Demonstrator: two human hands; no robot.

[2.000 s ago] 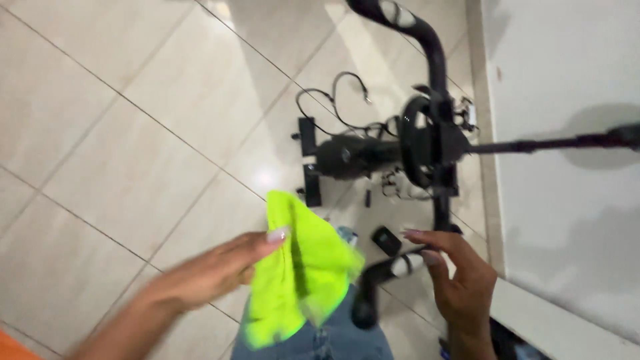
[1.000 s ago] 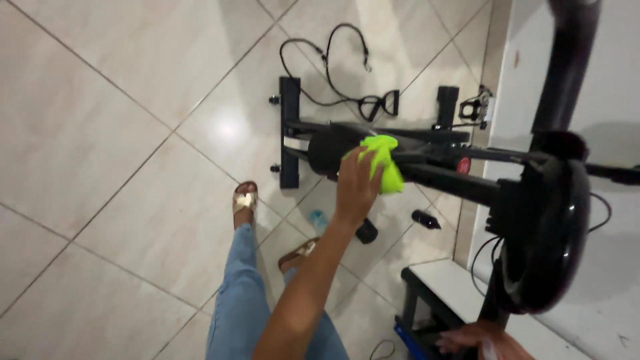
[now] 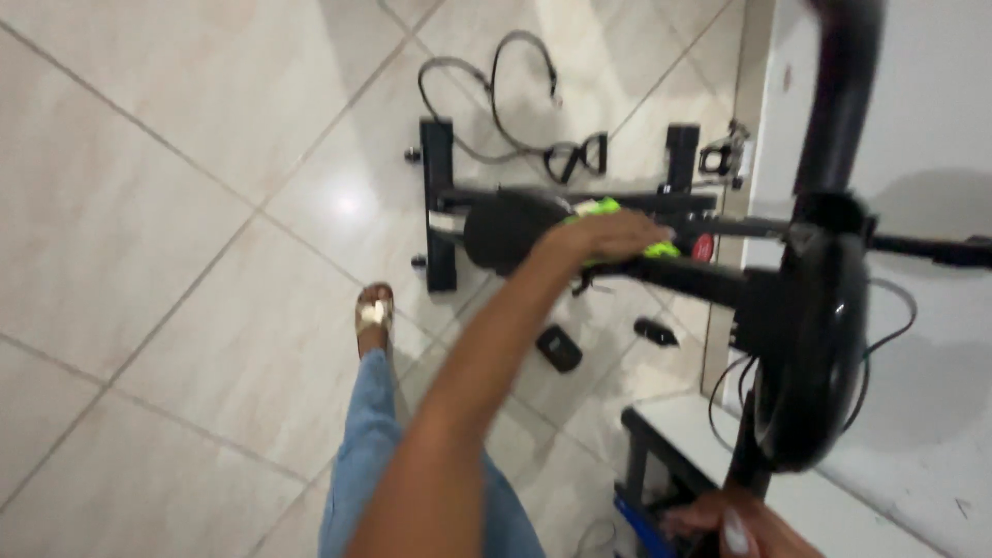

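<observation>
My left hand (image 3: 616, 235) lies flat over a neon yellow-green cloth (image 3: 663, 249), just past the front of the black saddle (image 3: 508, 232) of an exercise bike. The cloth shows at the edges of the fingers; the part under the palm is hidden. My right hand (image 3: 744, 527), blurred and cut by the lower edge of the view, is at the lower end of the black handlebar (image 3: 833, 116), its fingers curled by the bar. The bike's frame tube (image 3: 690, 280) runs from beneath my left hand toward the dark handlebar mount.
Black resistance cords with handles (image 3: 577, 159) lie on the tiled floor beside the bike's rear foot (image 3: 439, 205). A dark pedal-like item (image 3: 559, 348) and a small black bottle (image 3: 656, 332) are on the tiles. A white-topped bench (image 3: 690, 426) stands against the white wall (image 3: 914, 349).
Two seconds ago the cloth hung from my left hand over my lap; it is now pressed down near the saddle. Since one second ago, that hand has flattened and moved toward the handlebar. The view has shifted.
</observation>
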